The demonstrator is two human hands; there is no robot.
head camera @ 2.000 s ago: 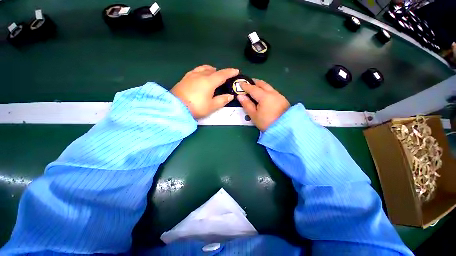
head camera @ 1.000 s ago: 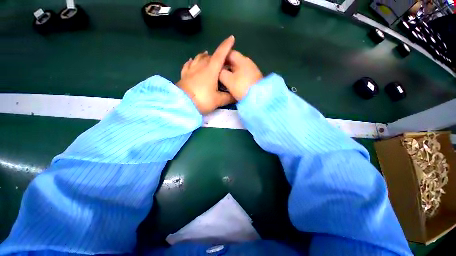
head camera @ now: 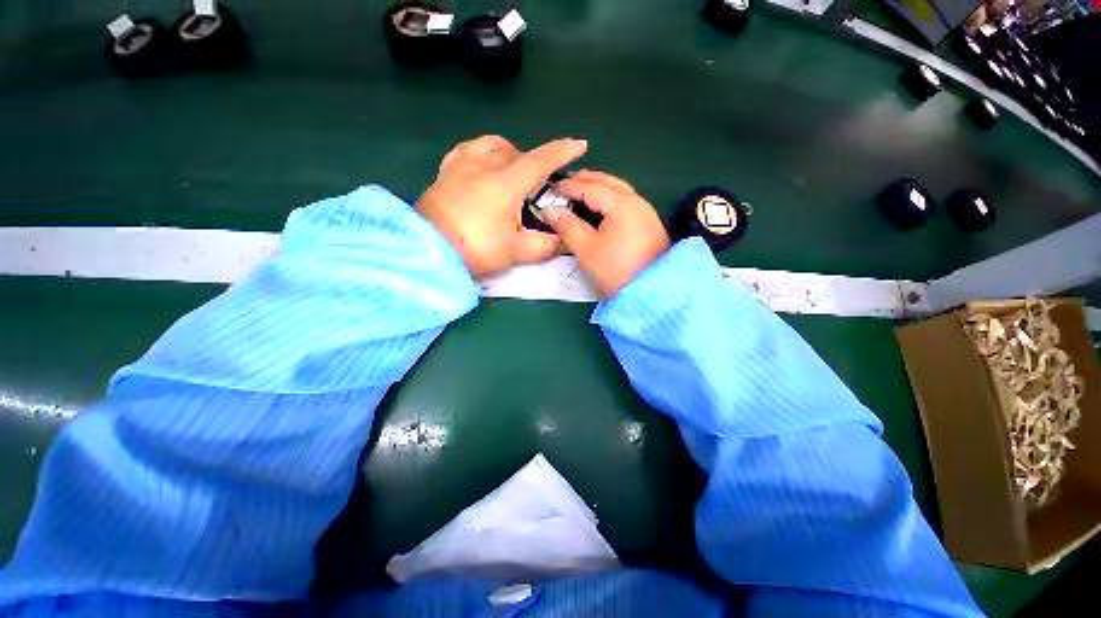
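Note:
My left hand is closed around a round black unit just above the white rail, its index finger stretched out. My right hand has its fingertips on the pale centre of the same unit. The fingers hide most of the unit. Another round black unit, with a cream ring around a white square, lies flat just right of my right hand, by the right sleeve cuff.
Black units with raised white tabs stand on the green belt at the back. More units lie at the right. A cardboard box of cream pieces sits at right. A white sheet is in front of me.
The unit with the cream ring now lies right of my hands. The tabbed unit that stood alone behind them has gone from its place. My hands now work on a unit slightly further left.

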